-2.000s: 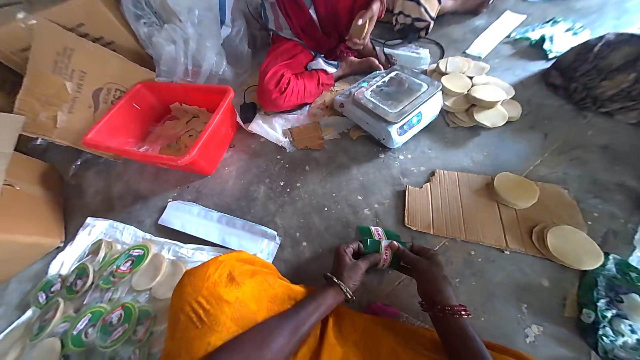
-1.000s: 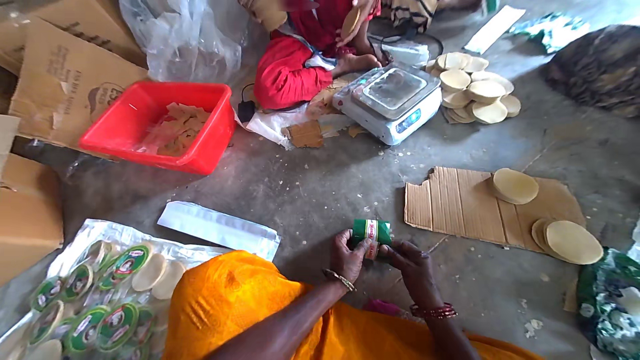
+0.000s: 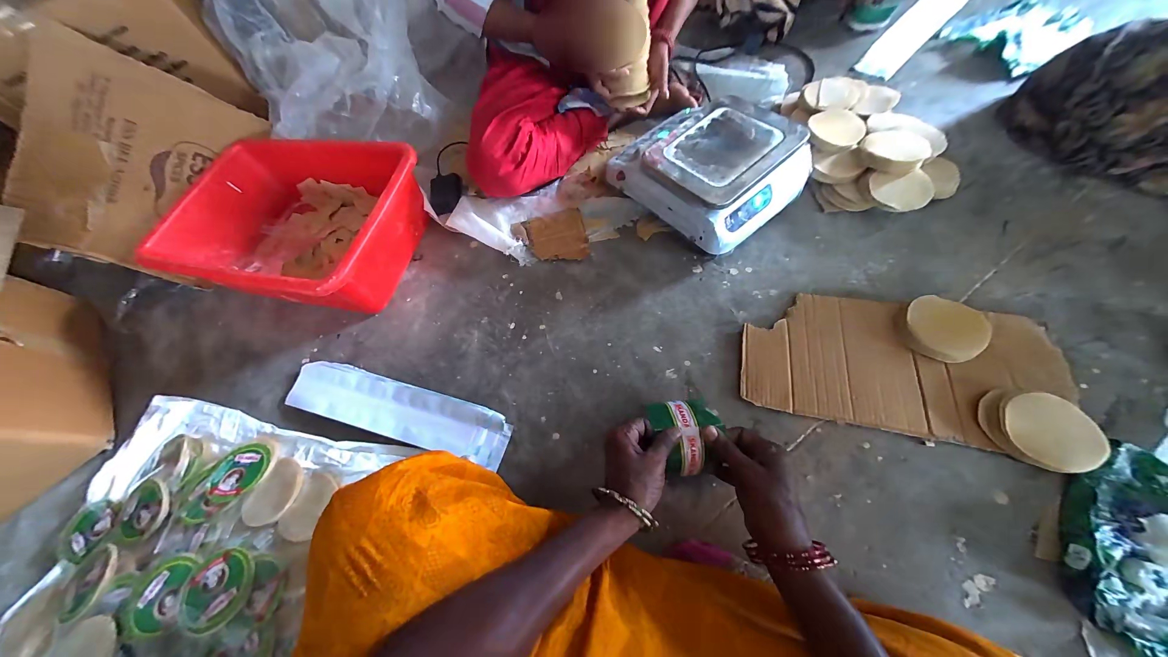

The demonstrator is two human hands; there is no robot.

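In front of my orange garment, my left hand (image 3: 641, 461) and my right hand (image 3: 753, 470) hold a small green printed packet (image 3: 686, 438) between them, the left at its left end, the right at its right end. The packet bears a white and red band with writing. To the right, stacks of thin pale discs (image 3: 949, 327) stand on a flat cardboard piece (image 3: 849, 365). At the lower left, round discs with green printed labels (image 3: 214, 584) lie on a silvery plastic sheet (image 3: 173, 415), beside several plain pale discs (image 3: 274, 493).
A red plastic tub (image 3: 365, 265) with pale scraps stands at the upper left by cardboard boxes (image 3: 100, 173). A digital scale (image 3: 721, 169) and stacked discs (image 3: 899, 151) are near a seated person (image 3: 538, 119). A flat white pouch (image 3: 401, 411) lies on the floor; green plastic wrappers (image 3: 1118, 538) are at right.
The green packet has turned in my hands, and its band now faces up. The other person leans further into view, holding pale discs.
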